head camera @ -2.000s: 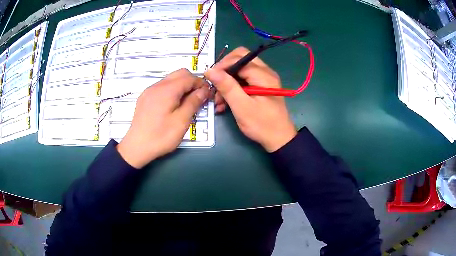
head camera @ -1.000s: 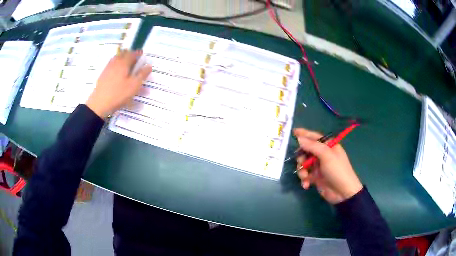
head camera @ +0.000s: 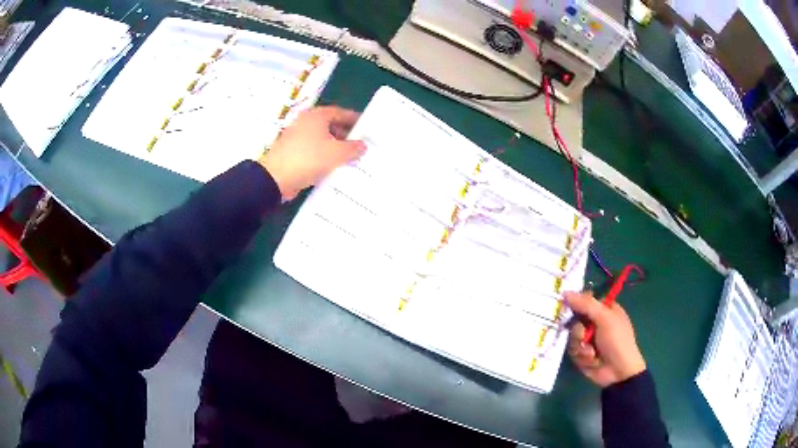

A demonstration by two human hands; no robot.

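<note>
A large white blister tray (head camera: 350, 219) lies tilted in front of me, with flat whitish battery packs in its slots. Yellow tape patches (head camera: 451, 214) with thin dark and red leads run in two rows across it. My left hand (head camera: 313, 150) is at the tray's upper left edge, fingers on the rim and thumb side over it. My right hand (head camera: 605, 337) is at the tray's right edge, closed around the red test probe (head camera: 622, 282). The black probe cannot be made out in this hand.
A second tray (head camera: 210, 87) lies left, and a tray stack (head camera: 57, 74) is beyond it. Another stack (head camera: 744, 359) stands at the right. A grey meter (head camera: 573, 31) is at the back. A black cable (head camera: 455, 90) and probe cables (head camera: 569, 157) cross the back. A red stool (head camera: 16, 254) is lower left.
The view has swung, showing the meter. My left hand has gone from above the left tray to the middle tray's edge. The middle tray is turned more clockwise, and my right hand now meets its right edge.
</note>
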